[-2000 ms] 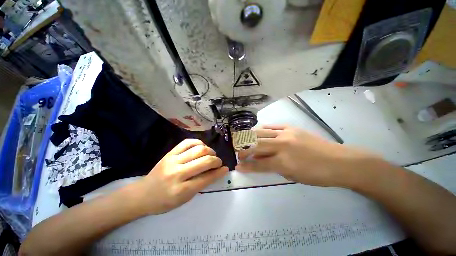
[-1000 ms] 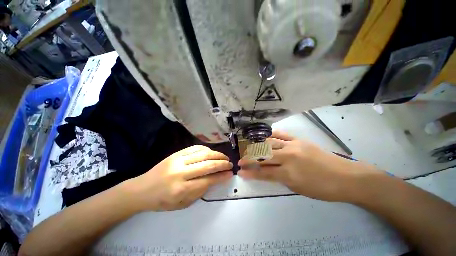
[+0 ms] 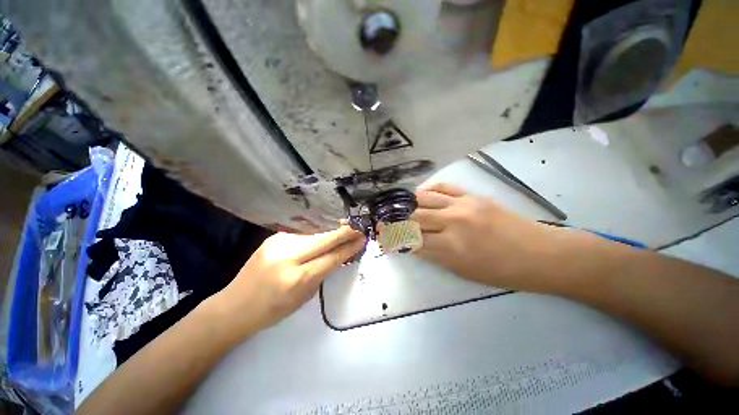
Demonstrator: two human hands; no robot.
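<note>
The black garment piece [image 3: 198, 235] lies left of the needle area, with a black-and-white lace-like patch [image 3: 138, 284] at its left end. My left hand [image 3: 296, 271] lies on its edge, fingertips at the presser foot [image 3: 362, 223]; the fabric under the fingers is mostly hidden, so its hold cannot be told. My right hand [image 3: 462, 235] is right of the needle, its fingertips partly hidden behind the tan block [image 3: 399, 236] and the round knurled piece [image 3: 393, 206]. Whether it holds anything cannot be told.
The sewing machine head [image 3: 267, 105] fills the upper view. Tweezers [image 3: 519, 186] and a blue-handled tool [image 3: 604, 236] lie beyond my right hand and forearm. A blue plastic bin [image 3: 77, 275] with small things stands at the left. A printed ruler [image 3: 454, 397] runs along the table front.
The camera view has shifted. The black fabric has drawn back from the front of the needle area, leaving bare plate there. My left fingertips are now closer to the presser foot. More of the blue-handled tool shows.
</note>
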